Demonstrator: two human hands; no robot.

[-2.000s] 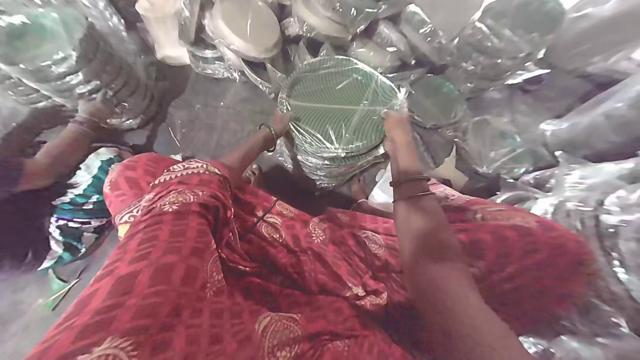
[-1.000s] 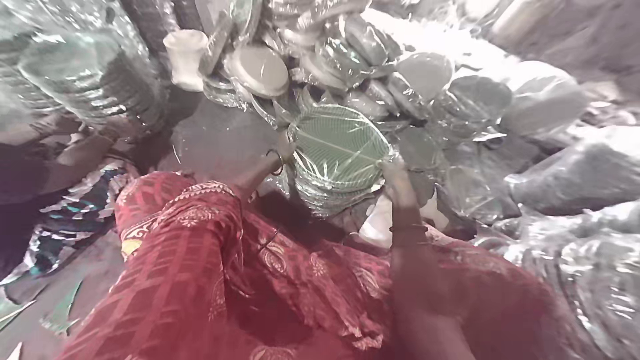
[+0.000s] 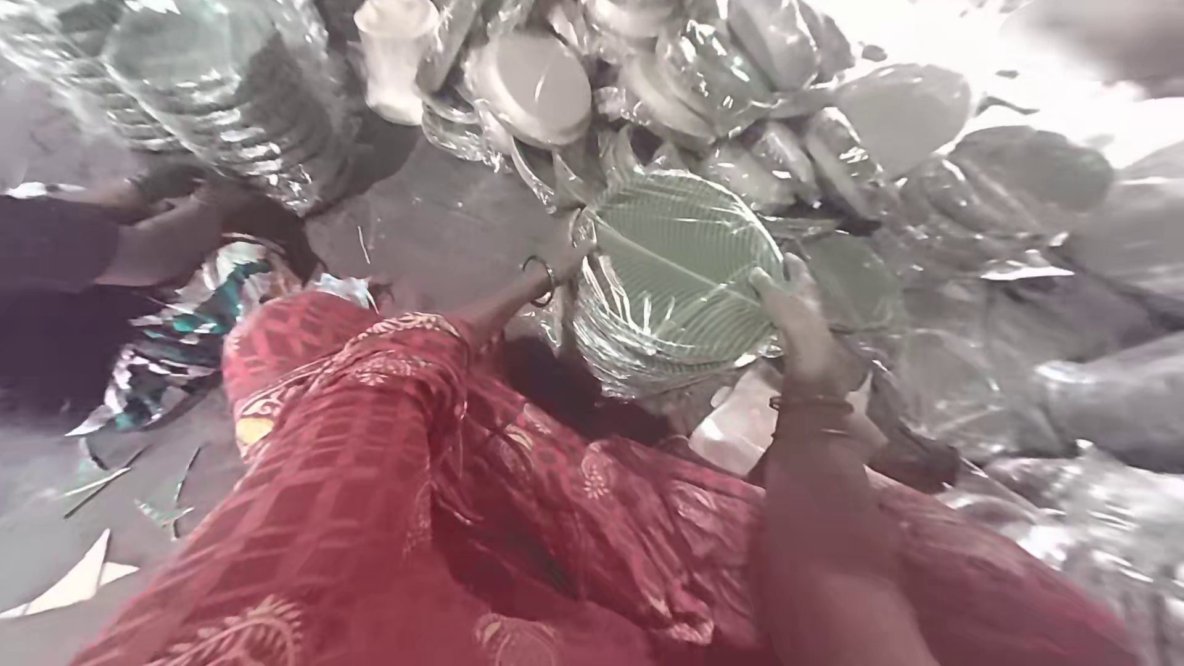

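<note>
A stack of round green leaf-patterned plates in clear plastic wrap (image 3: 684, 268) sits in front of me, its top face tilted towards me. On the stack's left edge is my left hand (image 3: 578, 242), fingers partly hidden behind the wrap, a bangle at its wrist. My right hand (image 3: 794, 310) grips the right edge, with its thumb on the top plate. Bangles circle the right wrist too. Below the hands, a red patterned garment (image 3: 370, 481) covers my legs.
Plastic-wrapped plate stacks (image 3: 532, 88) are heaped beyond and to the right. Tall wrapped stacks (image 3: 185, 55) stand at the upper left, near another person's arm (image 3: 157, 240). A pale cup-shaped object (image 3: 398, 55) stands at the top. Leaf scraps (image 3: 97, 481) lie on the floor at left.
Both hands stay at the sides of the wrapped stack. The other person's arm at the left has shifted. The view has moved somewhat.
</note>
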